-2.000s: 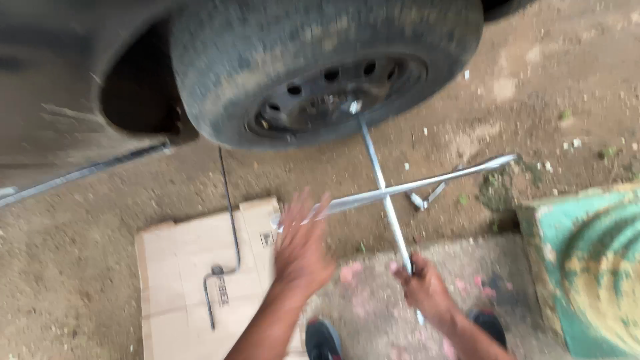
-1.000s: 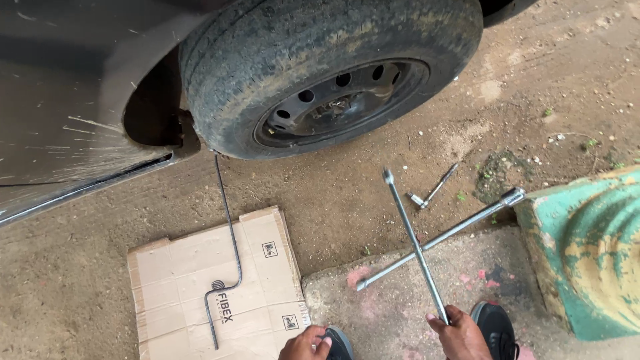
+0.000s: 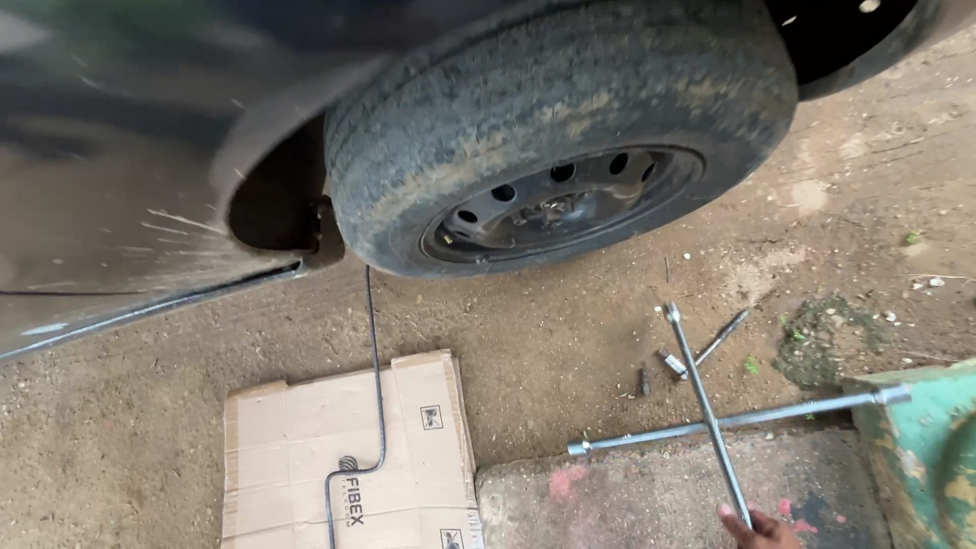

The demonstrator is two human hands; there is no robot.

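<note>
My right hand (image 3: 762, 530), at the bottom edge, grips the lower arm of a four-way lug wrench (image 3: 711, 419). The wrench is held above the concrete slab, clear of the wheel, one socket toward the tire. My left hand is out of view. A car wheel with a worn tire (image 3: 534, 130) and a black steel rim (image 3: 564, 206) fills the upper middle; hardware shows at its hub, too blurred to count. On the dirt behind the wrench lie a socket wrench with a metal socket (image 3: 673, 364) and a small dark piece (image 3: 644, 381).
Dark car bodywork (image 3: 114, 206) spans the upper left. A flattened cardboard sheet (image 3: 305, 427) lies on the dirt, with a bent metal rod (image 3: 377, 381) across it reaching toward the wheel. A concrete slab (image 3: 595, 503) adjoins a green painted base (image 3: 915, 435) at right.
Two seconds ago the lug wrench reached the wheel hub; one second ago it was off it, in my right hand. My left hand has left the view. The view has shifted.
</note>
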